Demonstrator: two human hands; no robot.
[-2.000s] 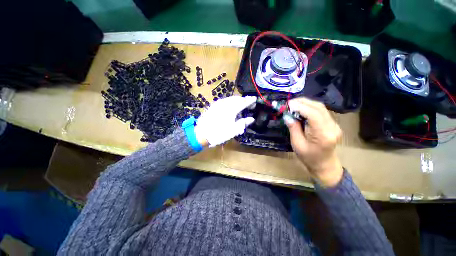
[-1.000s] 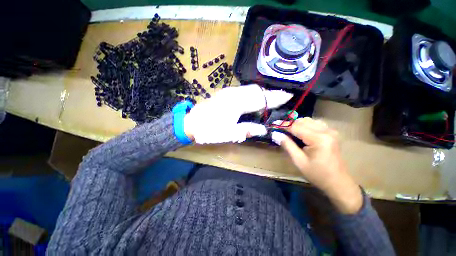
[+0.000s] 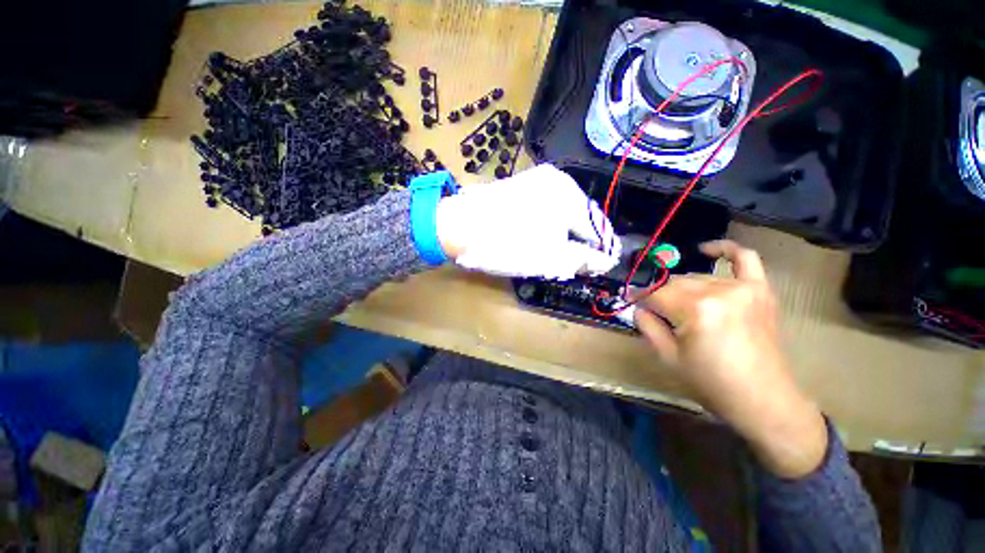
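The smaller black housing half [image 3: 697, 221] lies in front of me, partly hidden under my hands. A dark circuit board with small pale parts [image 3: 572, 294] lies along its near edge. My left hand [image 3: 518, 229], in a white glove, reaches in from the left with fingertips together beside the wires; whether they grip anything is unclear. My bare right hand [image 3: 724, 324] has thumb and index finger at the board's right end. Red lead wires [image 3: 675, 205] loop up over the silver speaker driver [image 3: 675, 92] in the larger housing half [image 3: 821, 162]. A green round component [image 3: 665, 256] sits between my hands.
A big pile of black button strips [image 3: 302, 124] lies on the tan bench at left, with a few loose strips [image 3: 475, 106] beside it. A large black mass [image 3: 86, 65] stands at far left. Another speaker unit [image 3: 918, 238] is cut off at the right edge.
The view has moved closer to the housing. My hands have shifted apart a little, uncovering the board at the near edge and the green component. The red wires now loop over the driver.
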